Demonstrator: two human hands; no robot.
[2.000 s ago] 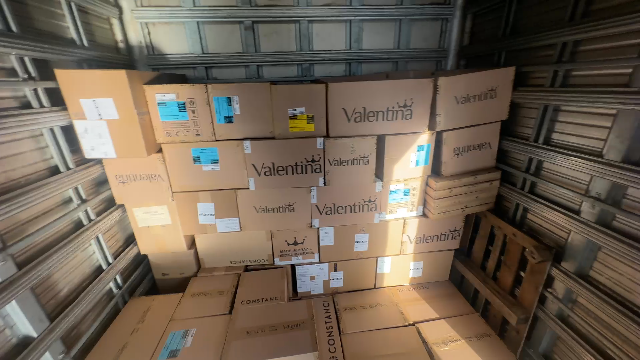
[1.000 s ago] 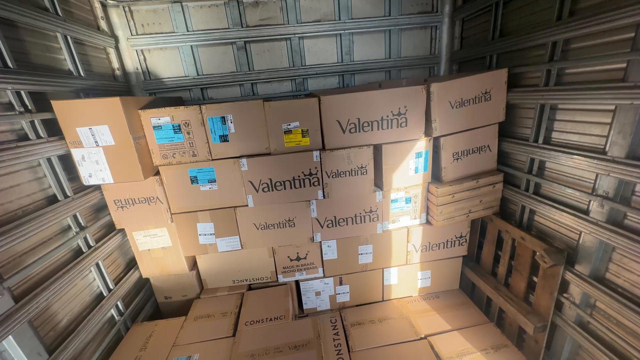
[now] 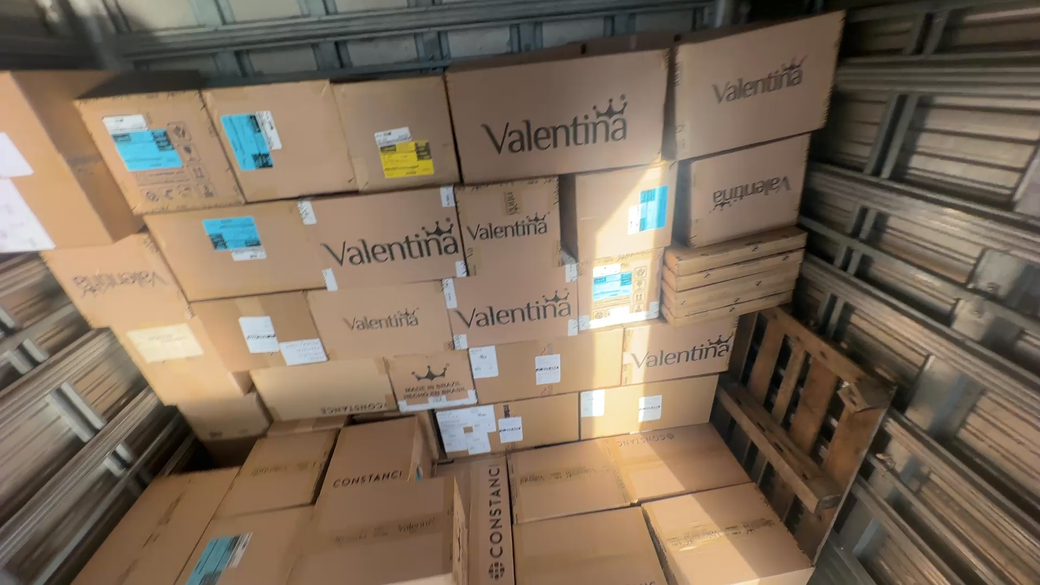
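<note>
Neither of my hands shows in the head view. Cardboard boxes are stacked in rows against the back wall of a truck's cargo box. A large printed carton (image 3: 561, 118) lies in the top row, with another carton (image 3: 756, 85) to its right. Left of it stands a carton with a yellow label (image 3: 398, 122). Several flat boxes (image 3: 731, 276) lie piled at the right end of the stack. Lower boxes fill the foreground, among them a carton (image 3: 382, 528) at the bottom centre-left and a sunlit carton (image 3: 723, 528) at the right.
A wooden pallet (image 3: 804, 406) leans against the right side wall, beside the stack. Ribbed metal walls (image 3: 934, 171) rise on both sides. At the far left, a carton with white labels (image 3: 49, 162) juts forward from the top row.
The view has moved closer to the stack and tilted. A carton at the bottom centre-left now stands before the lower boxes; whether it moved is unclear.
</note>
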